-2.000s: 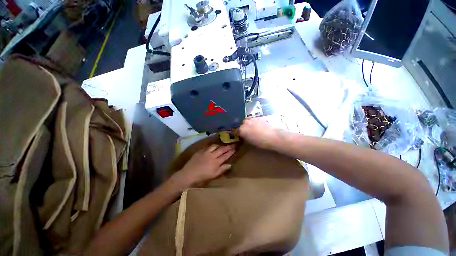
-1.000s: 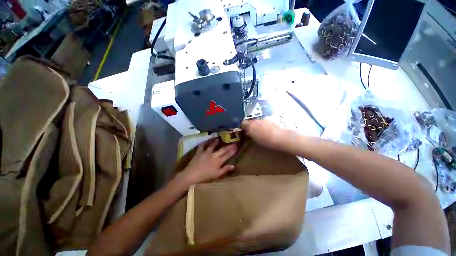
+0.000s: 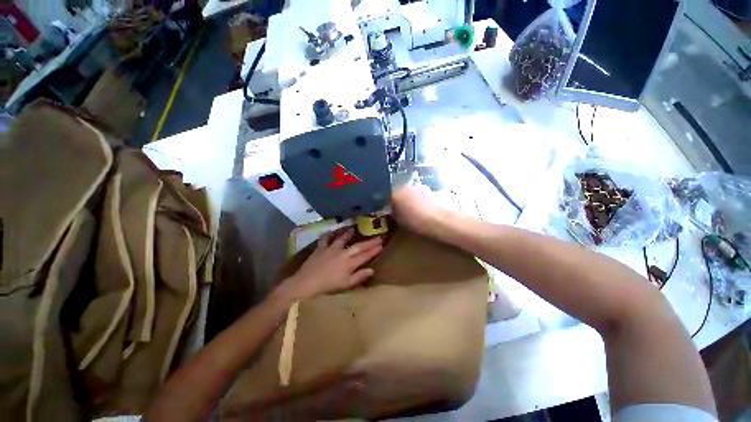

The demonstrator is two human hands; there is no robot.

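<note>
A brown bag body (image 3: 395, 330) with a pale binding strip lies under the head of the white sewing machine (image 3: 336, 177). The yellow presser clamp (image 3: 372, 225) is down at its far edge. My left hand (image 3: 333, 262) lies on the fabric left of the clamp, fingers spread, palm down. My right hand (image 3: 416, 208) is at the fabric edge just right of the clamp, fingers bent and fingertips hidden, apparently pinching the fabric. I cannot make out a tab under the clamp.
Brown bag bodies (image 3: 123, 247) with pale edges are heaped at left. An open clear bag of tabs (image 3: 605, 202) and a dark curved tool (image 3: 492, 177) lie at right. A fuller bag (image 3: 539, 62) stands beside the dark screen (image 3: 622, 49).
The view has shifted slightly. The near part of the bag body has moved a little and its pale strip is tilted differently. Both hands stay beside the clamp.
</note>
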